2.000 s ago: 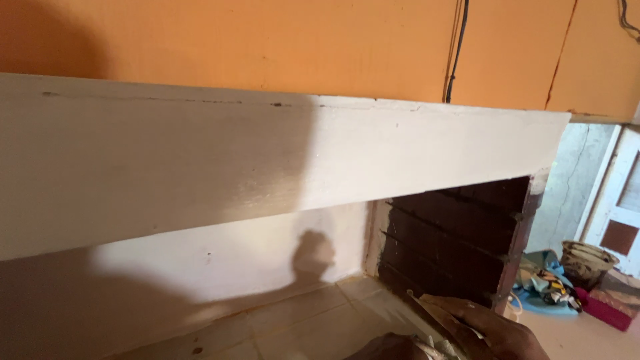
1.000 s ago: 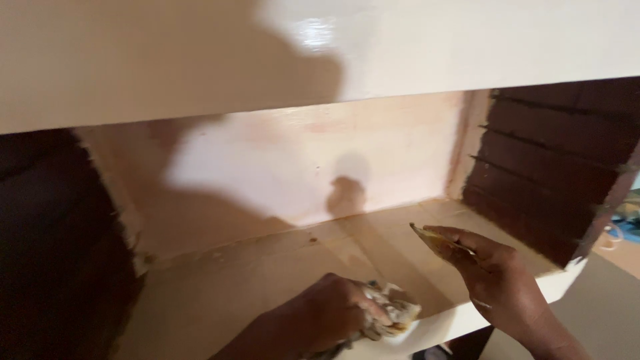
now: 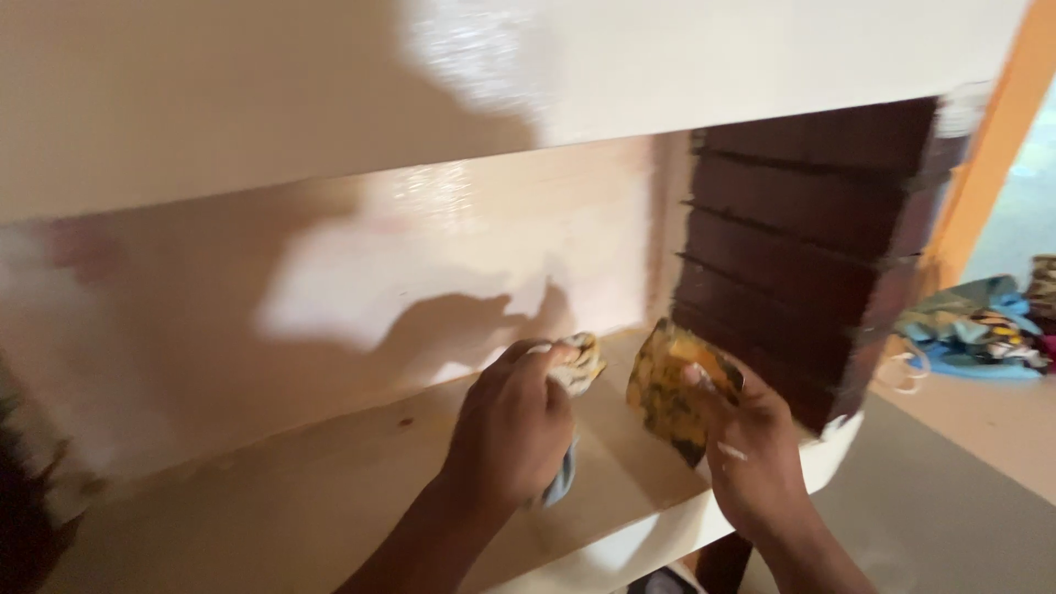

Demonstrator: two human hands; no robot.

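Observation:
My left hand (image 3: 511,421) is closed around a crumpled cloth (image 3: 580,363), whose pale part sticks out above the fingers and a bluish part hangs below. My right hand (image 3: 755,450) grips a flat, thin piece (image 3: 672,388) with yellow-orange and dark blotches, held tilted up, thumb on its face; its exact kind cannot be told. Both hands are inside the front of a recessed shelf, over its pale bottom board (image 3: 346,462). The cloth and the blotched piece are apart from each other.
A wide white panel (image 3: 701,66) crosses above the opening. Dark brown ridged boards (image 3: 792,239) form the right side, and the pale back wall (image 3: 495,239) carries shadows. Colourful cloths (image 3: 973,330) lie in a heap at the far right. An orange post (image 3: 982,157) stands beside them.
The right hand has turned the flat piece so its blotched face shows. The left hand, with the cloth, has risen from near the shelf's front edge. The view has shifted considerably since two seconds ago.

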